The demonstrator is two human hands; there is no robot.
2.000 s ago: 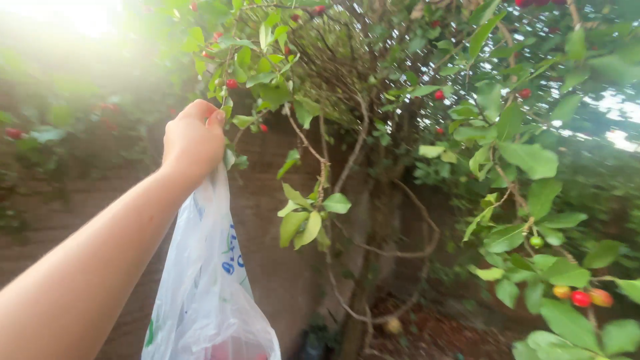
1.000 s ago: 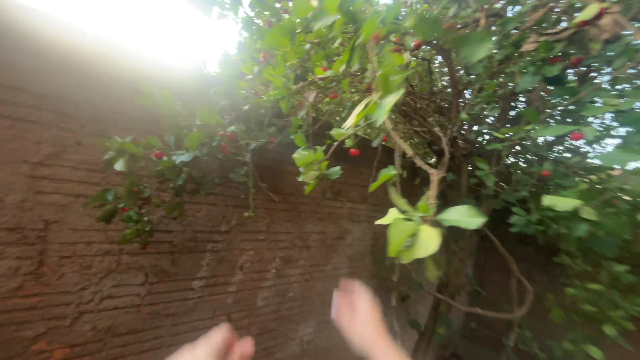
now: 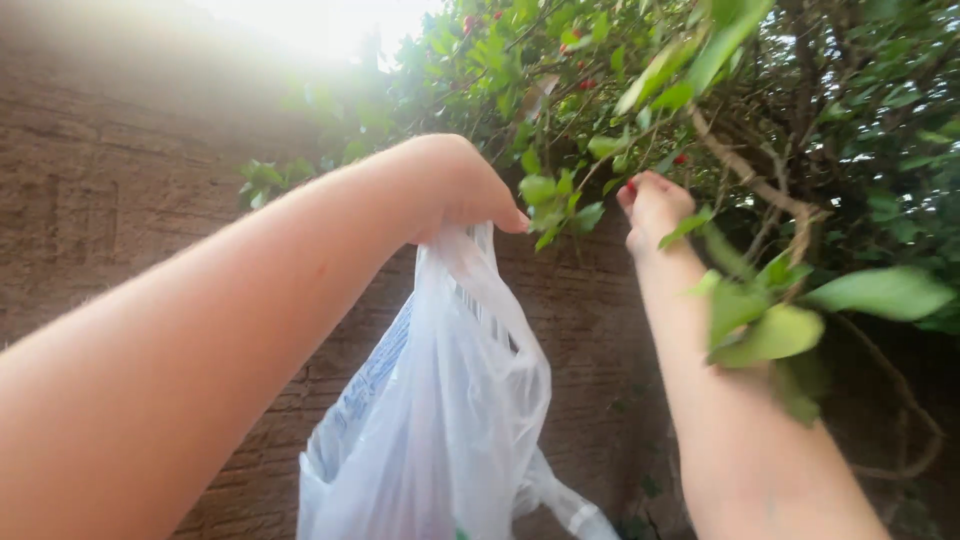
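My left hand [image 3: 465, 184] is raised near the middle, wrist bent, with a white translucent plastic bag [image 3: 450, 390] hanging from it by the handles. Its thumb points right, close to a leafy twig [image 3: 551, 196]. Farther right, my right hand [image 3: 656, 202] reaches up under the branches, its fingertips closed on a small red berry [image 3: 631, 185]. Another red berry [image 3: 679, 158] hangs just above that hand. Whether the held berry is still on its stem cannot be told. Reddish contents show faintly through the bag.
A rough brown brick wall [image 3: 150, 187] stands behind. Leafy branches with more red berries [image 3: 587, 84] spread across the top. A bare woody branch [image 3: 750, 176] and large leaves [image 3: 776, 330] hang over my right forearm, and a curved vine [image 3: 911, 405] loops at the lower right.
Both hands have risen from the bottom edge into the foliage. The bag, out of sight one second ago, shows again under my left hand. My right fingers have closed on a berry.
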